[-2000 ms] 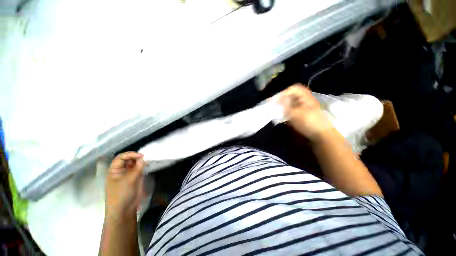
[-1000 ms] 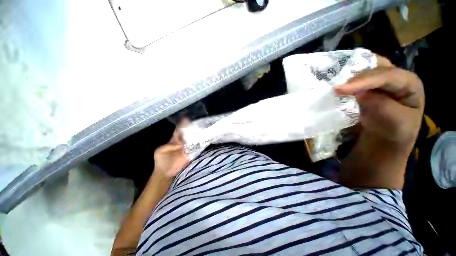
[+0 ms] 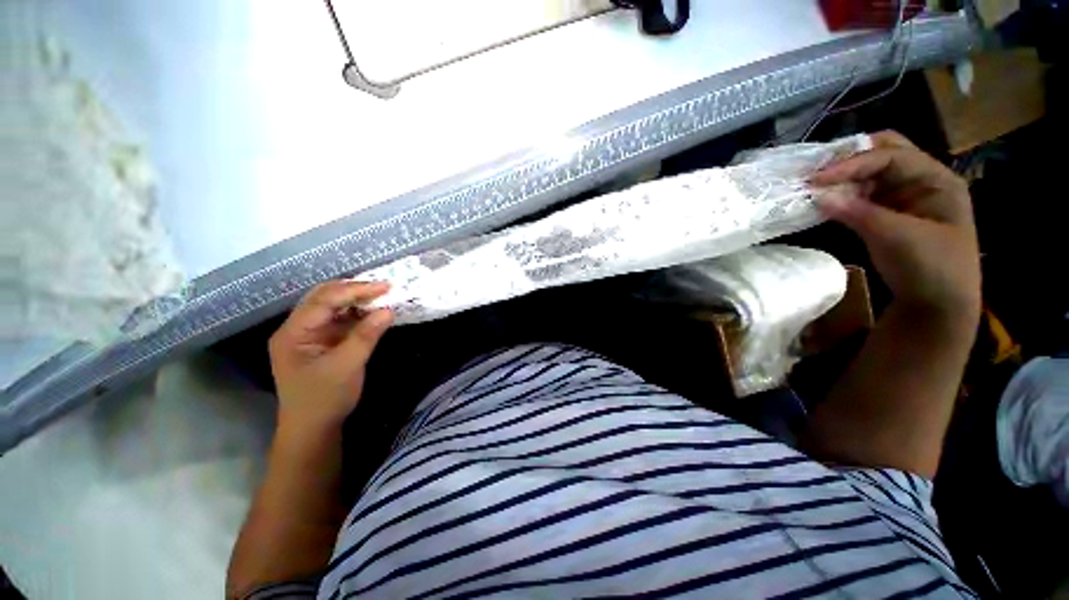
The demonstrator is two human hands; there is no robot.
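Observation:
A long strip of white lace fabric is stretched between my two hands just in front of the table edge. Its openwork pattern shows dark patches in the middle. My left hand pinches the left end between thumb and fingers. My right hand pinches the right end, which is higher in the view. Both hands are bare.
The ruler strip runs along the table front. Black shear handles and a red tray lie at the top. A white pile is at left. A brown carton with white pieces is below the table at right.
The strip was lower and partly folded with lace at the right end. It is now raised and pulled out flat, lace showing along it. My left hand has moved left and up.

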